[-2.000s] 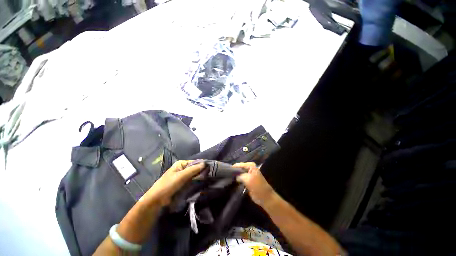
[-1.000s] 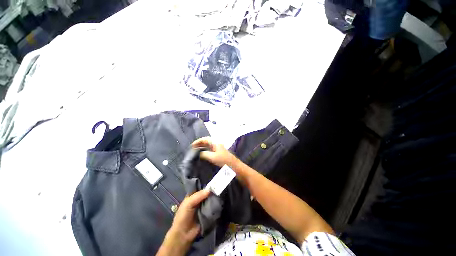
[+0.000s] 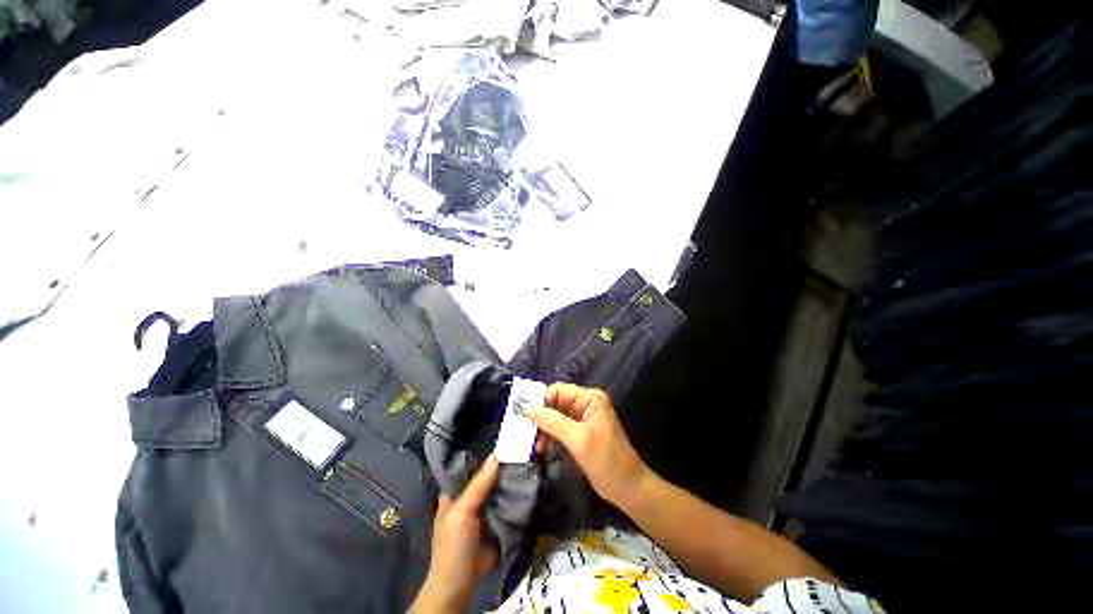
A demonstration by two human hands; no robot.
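A dark grey denim shirt (image 3: pixel 300 360) lies on the white table with its black hanger (image 3: pixel 156 326) at the collar. A white hang tag (image 3: pixel 305 434) lies on its chest beside a pocket with yellow embroidery. The cuff (image 3: pixel 623 314) with brass buttons lies at the right. My left hand (image 3: pixel 465 528) holds turned-up shirt fabric and the lower end of a white care label (image 3: pixel 520 422). My right hand (image 3: pixel 587 434) pinches the label's upper right side between thumb and fingers. The fingers below the fabric are partly hidden.
A clear plastic bag (image 3: pixel 462 150) with dark contents lies beyond the shirt, with a tag (image 3: pixel 557 190) beside it. Pale garments (image 3: pixel 539 26) lie at the table's far edge. Dark hanging garments (image 3: pixel 983 312) fill the right side. Blue clothing (image 3: pixel 834 30) shows at the top right.
The fabric has been turned up and the white label spread out. My right hand has moved from the fold down to the label. The view has shifted slightly.
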